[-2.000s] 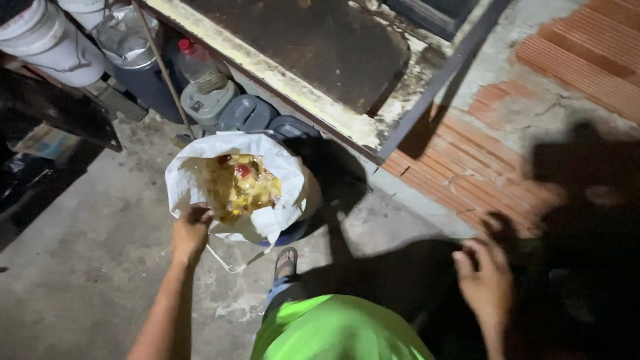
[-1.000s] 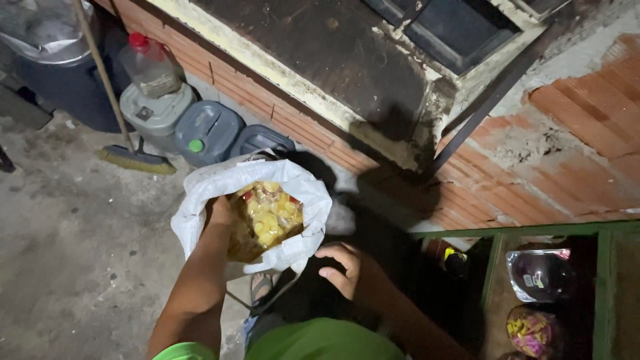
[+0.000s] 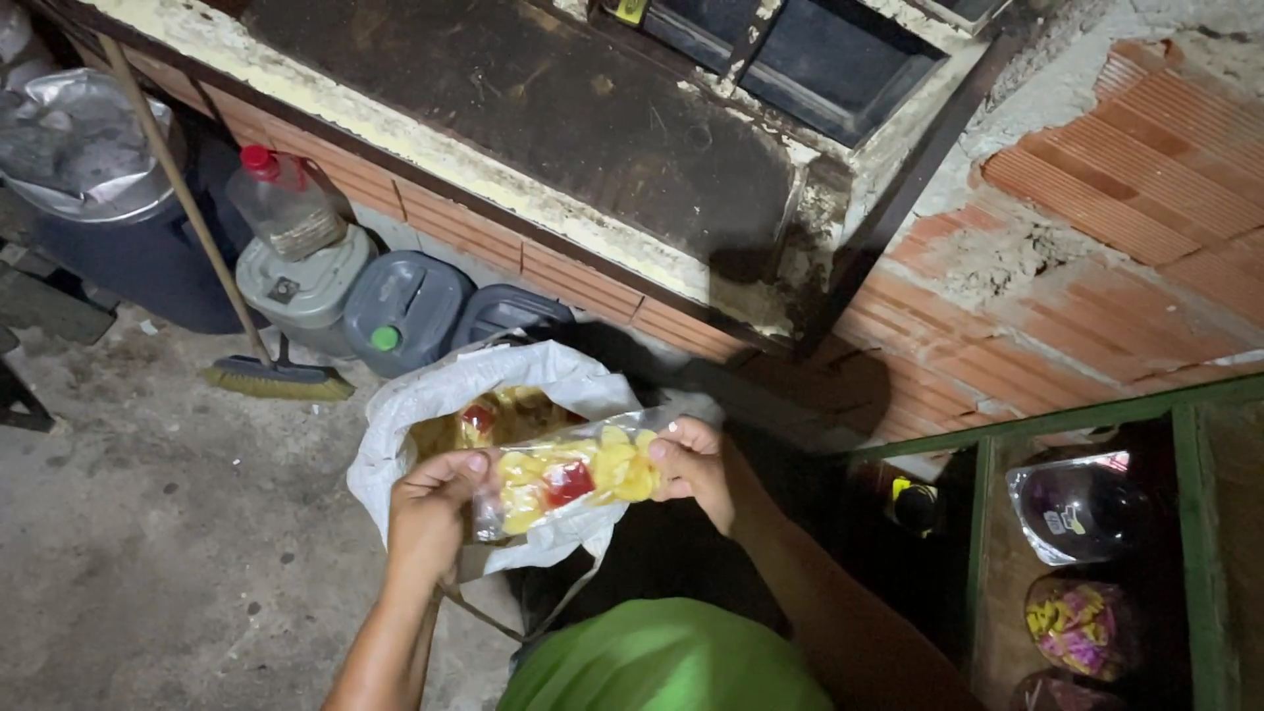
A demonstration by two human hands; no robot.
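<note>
A clear plastic packet of yellow chips (image 3: 620,468) with a red patch is stretched between my two hands, over the mouth of a white woven sack (image 3: 387,456). My left hand (image 3: 434,509) pinches the packet's left end, thumb on top. The right end is pinched by my right hand (image 3: 699,469). Inside the sack lie more yellow packets (image 3: 481,420) with red patches, partly hidden by the held one. A thin cord hangs from the sack's near rim.
A broom (image 3: 281,379) leans beside plastic jerrycans (image 3: 407,306), a red-capped bottle (image 3: 296,212) and a dark bin (image 3: 148,262). A window ledge (image 3: 553,128) juts out ahead. At right, a green-framed shelf (image 3: 1197,533) beside the brick wall holds wrapped packages (image 3: 1076,627).
My left hand has come out of the sack with a packet. My right hand, empty before, now grips its other end.
</note>
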